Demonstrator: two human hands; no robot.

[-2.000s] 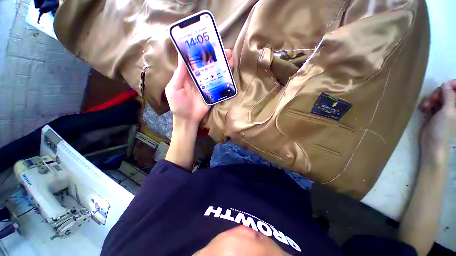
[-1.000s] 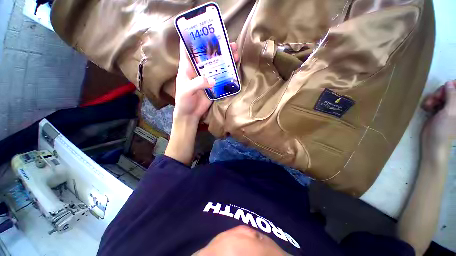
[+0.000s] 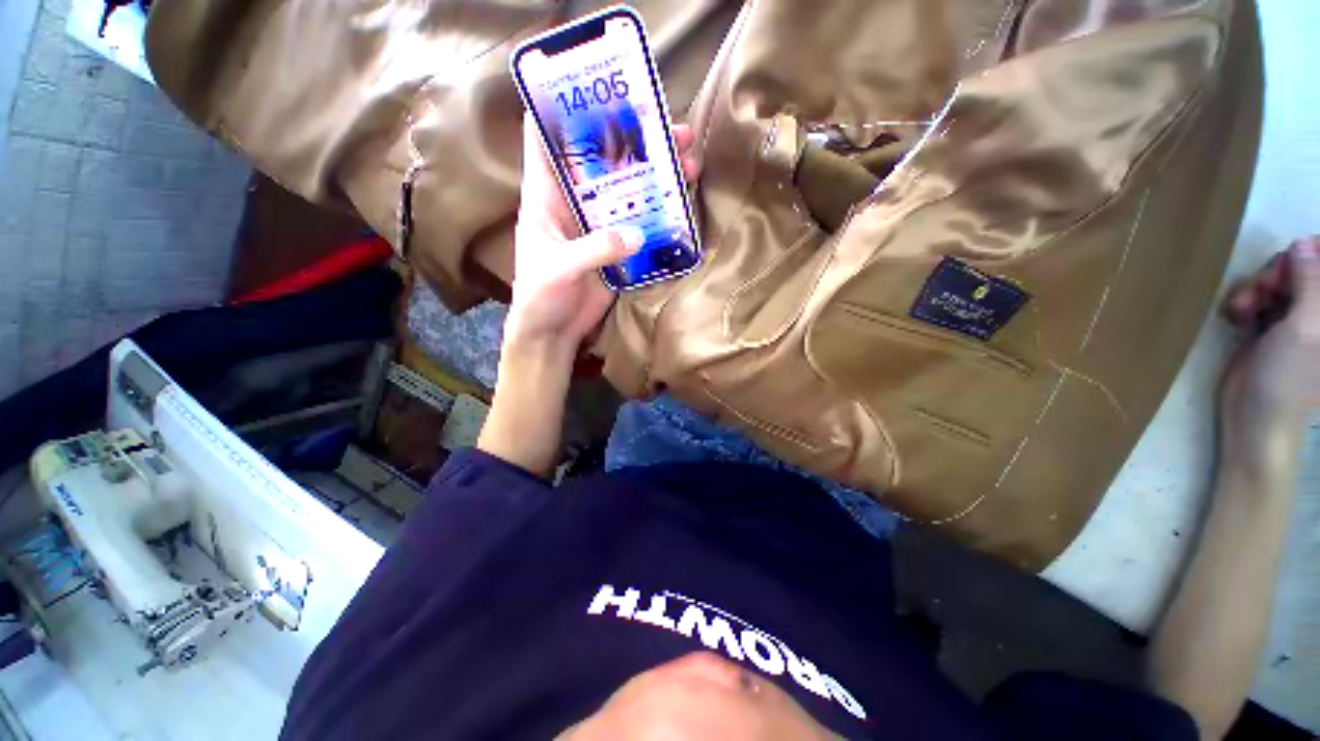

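Observation:
My left hand (image 3: 562, 261) holds a smartphone (image 3: 608, 152) upright above the jacket, its screen lit with 14:05. My left thumb lies on the lower part of the screen. The tan-brown jacket (image 3: 927, 434) lies inside up over the table and my lap, with shiny lining and pale basting stitches. A small navy label (image 3: 969, 298) with a gold mark sits above a pocket welt. My right hand (image 3: 1277, 311) rests on the white table at the right edge, partly cut off, its fingers curled. Whether it holds anything cannot be told.
A white sewing machine (image 3: 130, 528) stands on a white table at the lower left. Dark and red cloth (image 3: 311, 272) lies behind it. The white worktable (image 3: 1136, 543) shows along the jacket's right edge. My denim-covered lap (image 3: 673, 442) is under the jacket.
My left hand and the phone have moved slightly up and right. My left thumb has come onto the lower screen. The right hand remains at the right edge.

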